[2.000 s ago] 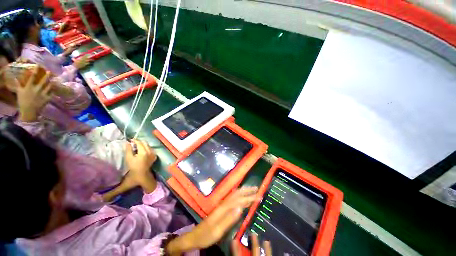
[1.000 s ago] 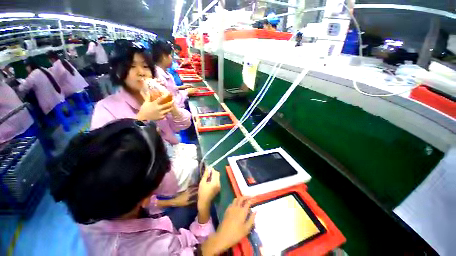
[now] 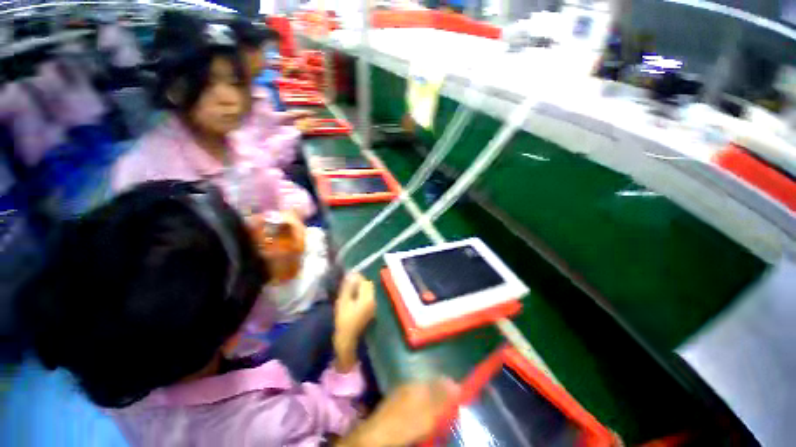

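Observation:
The frame is blurred. Nearest is a tablet [image 3: 524, 410] with a dark, glare-streaked screen in a red foam tray [image 3: 559, 388], cut off by the bottom edge. A neighbouring worker's blurred hand [image 3: 406, 415] is at its left side. Beyond it, a second tablet [image 3: 454, 272] with a dark screen and a small red mark lies in a white foam tray [image 3: 419, 301] on top of a red foam tray [image 3: 423, 333]. Neither of my hands can be made out. A blurred reddish patch at the bottom right edge is too unclear to name.
The neighbour's other hand [image 3: 353, 306] is raised at the bench edge beside white cables [image 3: 454, 188]. A second person holds an orange item [image 3: 284, 249]. More red trays [image 3: 358, 199] lie along the green bench. A white shelf [image 3: 602, 144] runs above; a white sheet [image 3: 751, 349] hangs at right.
The view has swung up and left since the first frame. The nearer red tray sits lower and farther right, apart from the white-topped stack; its bright screen is now dark. The orange item is lower.

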